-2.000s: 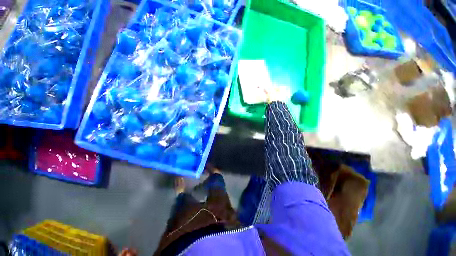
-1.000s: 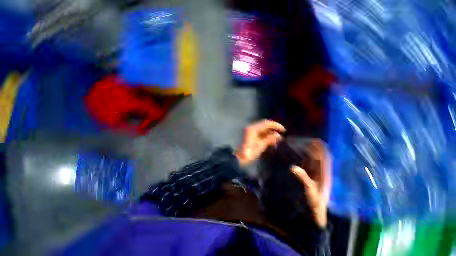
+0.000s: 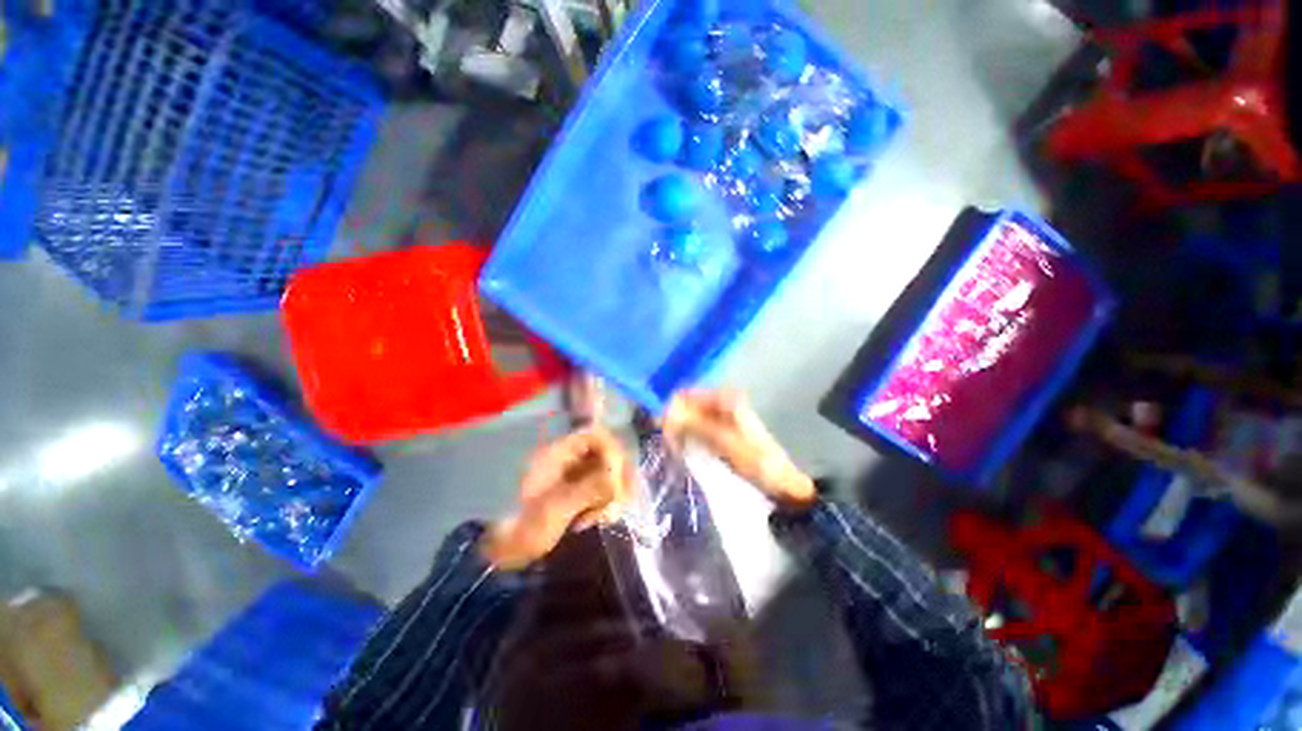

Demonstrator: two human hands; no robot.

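Note:
My left hand (image 3: 571, 486) and my right hand (image 3: 728, 440) are in front of my lap, both with bent fingers. They hold a clear plastic bag (image 3: 683, 550) between them, which hangs down over my lap; I cannot make out a ball in it. Just beyond my hands is a light blue tray (image 3: 578, 271), with its near corner by my right hand. Blue balls (image 3: 671, 197), some in shiny clear bags, lie in its far and right part.
A red plastic stool (image 3: 379, 343) stands left of the tray. A small blue crate of bagged items (image 3: 264, 464) and a slatted blue crate (image 3: 214, 157) are further left. A crate of magenta items (image 3: 978, 343) and red stools (image 3: 1071, 607) are at the right.
The view has swung away from the green tray and large crates to the floor and the light blue tray. My hands, apart and blurred before, now hold a clear bag.

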